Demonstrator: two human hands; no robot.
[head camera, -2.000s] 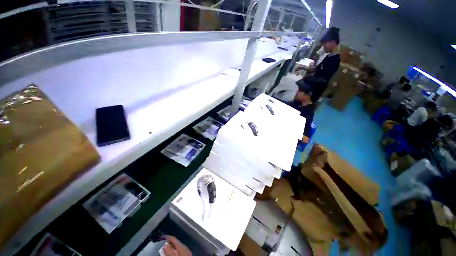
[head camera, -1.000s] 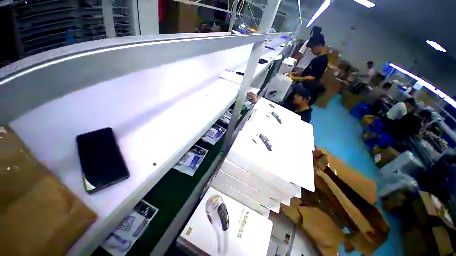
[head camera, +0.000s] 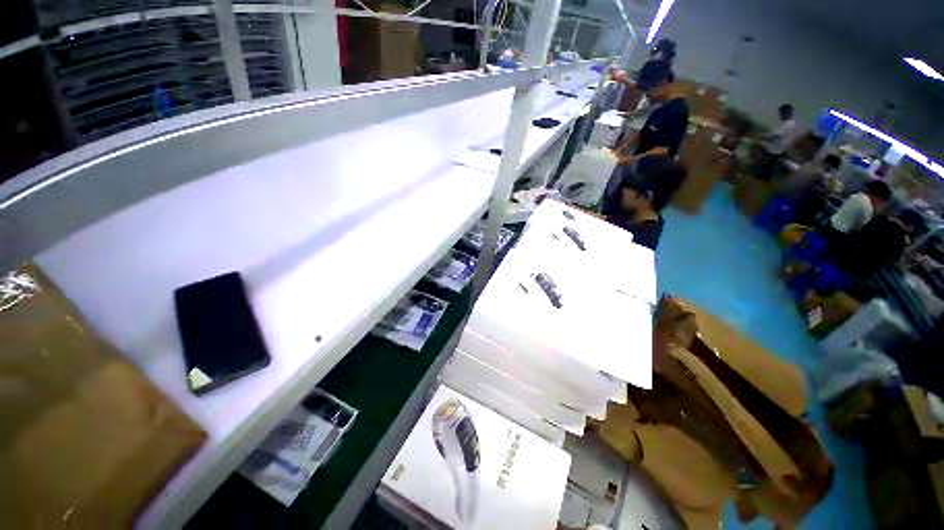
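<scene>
No hand of mine is in the picture. Nearest in front is a white printed carton (head camera: 518, 487) with a dark-and-silver device pictured on its face, cut off by the bottom edge. Behind it stands a stack of white cartons (head camera: 590, 300) in stepped, overlapping rows, with thick white edges showing. Accessory kits in clear-white packing (head camera: 300, 445) lie spaced along the dark green belt (head camera: 357, 419), left of the cartons; another kit (head camera: 414, 317) lies farther along.
A white shelf (head camera: 342, 238) holds a black phone (head camera: 220, 333) and a brown wrapped parcel (head camera: 83, 414). A metal post (head camera: 507, 166) rises beside the stack. Torn brown cartons (head camera: 725, 414) lie on the blue floor at right. Workers (head camera: 662, 124) are beyond the stack.
Since two seconds ago, a hand at the bottom edge has left the picture. The view has shifted, and the kits on the belt show at different places.
</scene>
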